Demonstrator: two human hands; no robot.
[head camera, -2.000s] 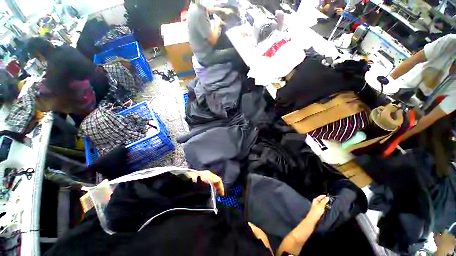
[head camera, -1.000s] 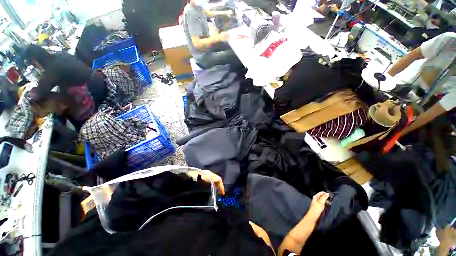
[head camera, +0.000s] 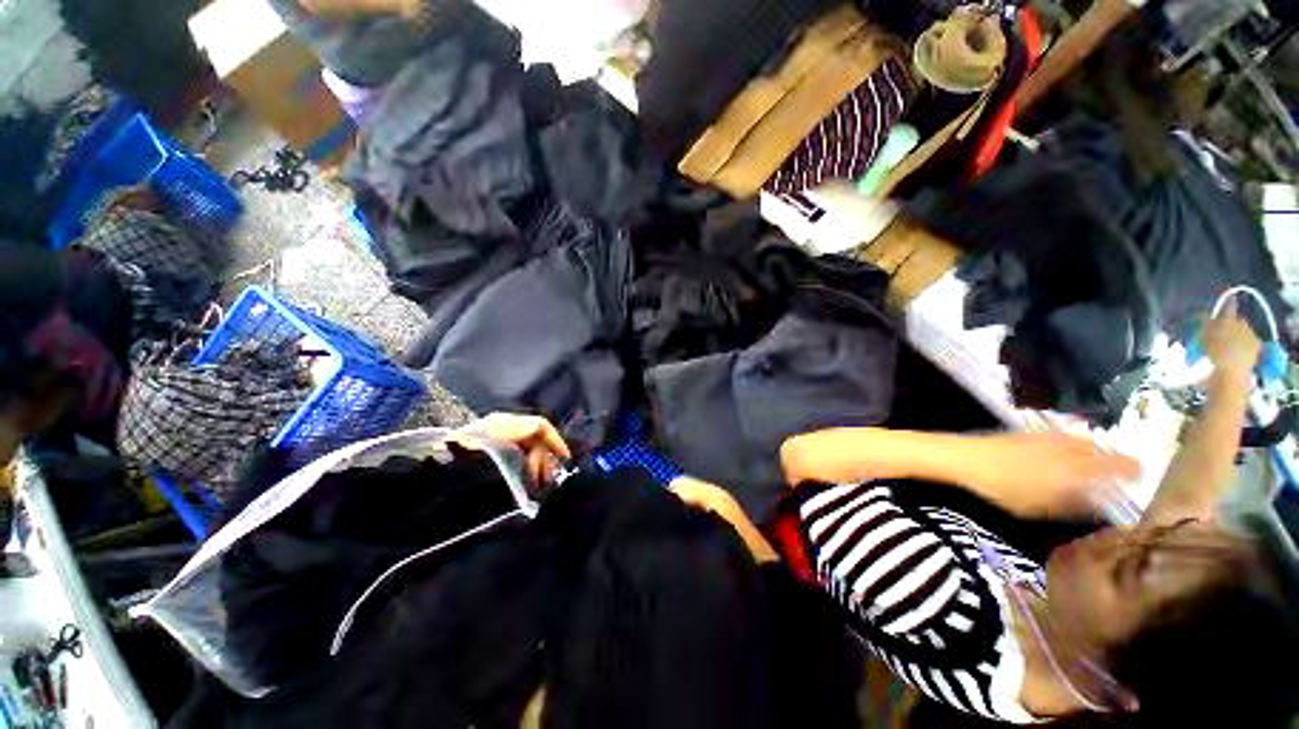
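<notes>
A clear plastic bag with a pale rim lies open against my body at lower left, with black garment pieces inside. My left hand shows at the bag's right end, its fingers curled over the rim beside a tiny shiny spot. More black cloth lies to its right. Beyond that cloth, what appears to be my right hand is partly visible; its fingers and hold are unclear.
Blue crates with checked fabric stand left. Dark grey garment pieces are heaped ahead. Cardboard and striped fabric lie beyond. A person in a striped shirt is close at right. Scissors lie at far left.
The view has shifted, and the striped-shirted person now shows at right. The forearm formerly over the grey cloth is no longer there. My left hand remains at the bag's rim.
</notes>
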